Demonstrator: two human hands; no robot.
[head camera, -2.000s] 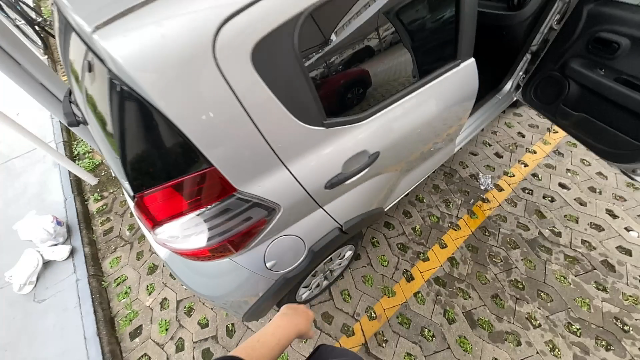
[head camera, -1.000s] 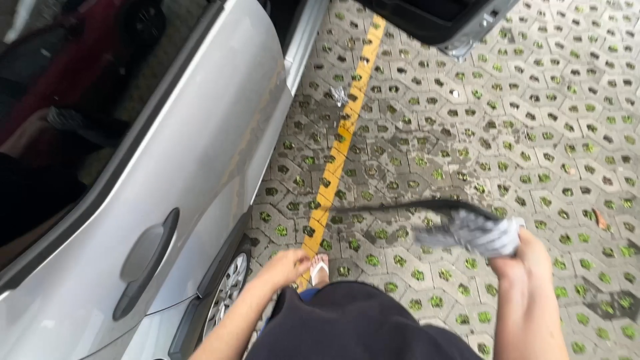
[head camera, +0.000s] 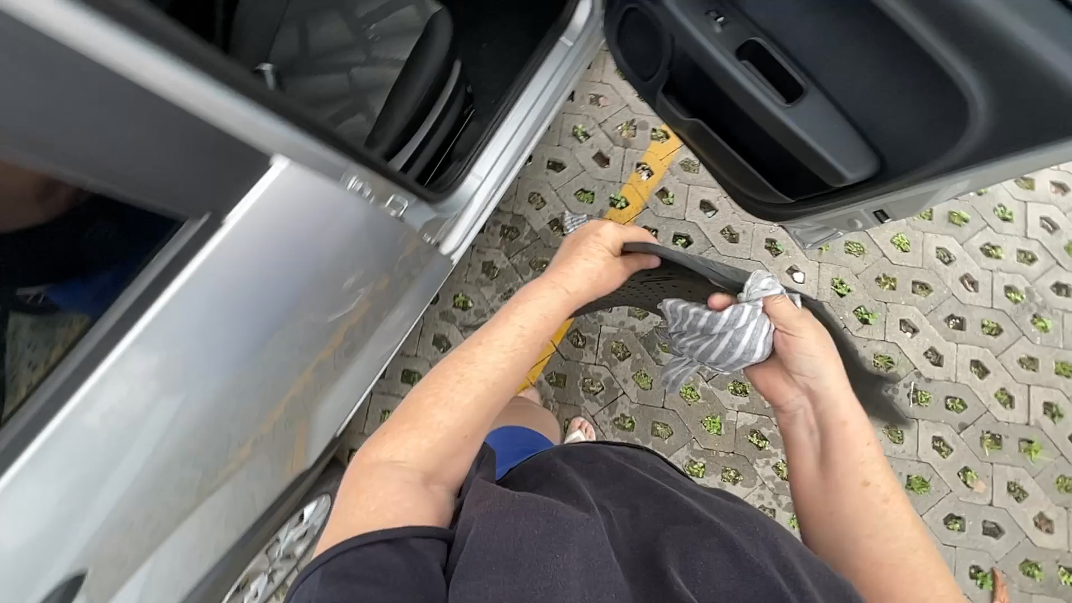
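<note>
A dark, flexible car floor mat is held up in front of me, bent, its edge toward me and a dotted underside partly showing. My left hand pinches its near left edge between thumb and fingers. My right hand grips a grey and white striped cloth, bunched against the mat's edge, and seems to hold the mat along with it. The fingers behind the cloth are mostly hidden. The mat's right end hangs down beyond my right wrist.
The silver car's rear door is at my left. Ahead are the front door opening with a patterned seat and the open front door. A yellow line crosses the grassy paving blocks. My sandalled foot shows below.
My left hand, apart from the mat a second ago, now grips its edge. The right hand still has the cloth and mat. The view has swung toward the open front door.
</note>
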